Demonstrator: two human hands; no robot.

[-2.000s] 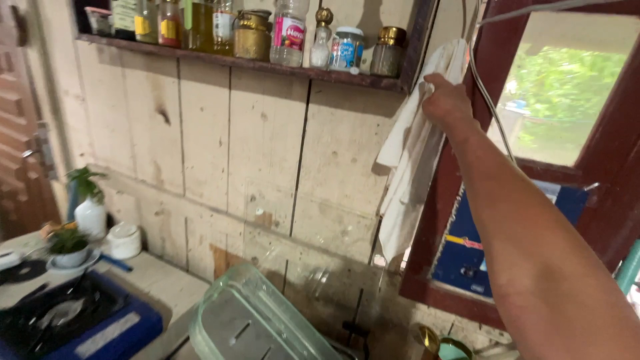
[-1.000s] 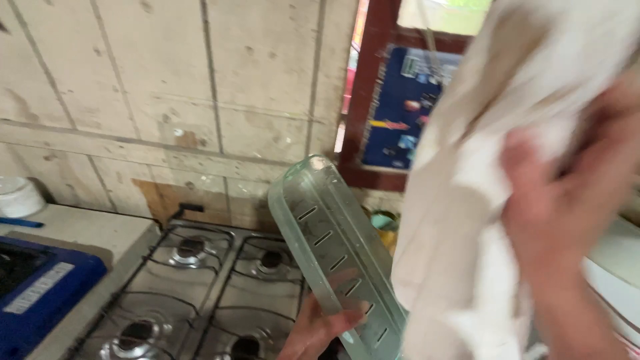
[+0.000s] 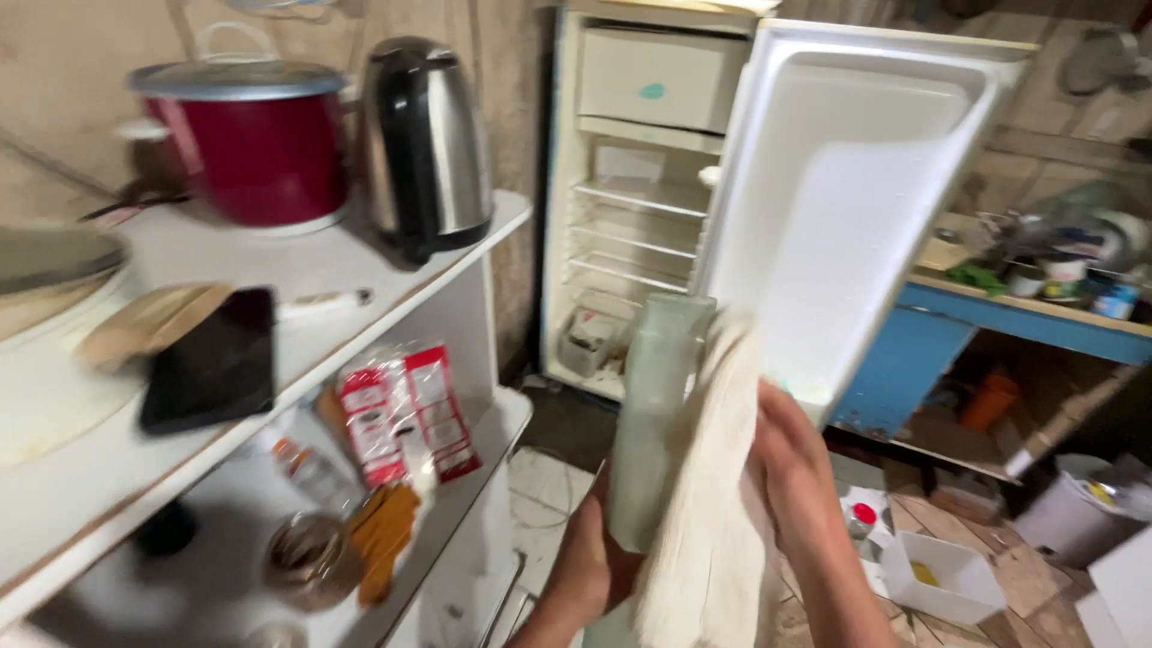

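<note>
My left hand (image 3: 598, 549) grips a translucent greenish plastic refrigerator bin (image 3: 652, 414) from below and behind, holding it upright on edge. A whitish cloth (image 3: 711, 504) hangs against the bin's right side. My right hand (image 3: 792, 459) is closed on the cloth and presses it toward the bin; its fingertips are partly hidden by the cloth. Beyond both hands stands a refrigerator with its white door (image 3: 864, 198) open and wire shelves (image 3: 643, 198) showing inside.
At left, a white shelf unit (image 3: 387, 310) holds a red rice cooker (image 3: 256, 144), an electric kettle (image 3: 427, 153), a dark tablet or phone (image 3: 216, 360) and, lower, a glass jar (image 3: 310, 562). A white tub (image 3: 940, 576) and a bucket (image 3: 1080, 513) stand on the tiled floor at right, near a blue cabinet (image 3: 909, 360).
Two seconds ago my right hand was at the cloth hanging by the window; the cloth is now off the wall and against the bin. The view has swung from the stove to the refrigerator.
</note>
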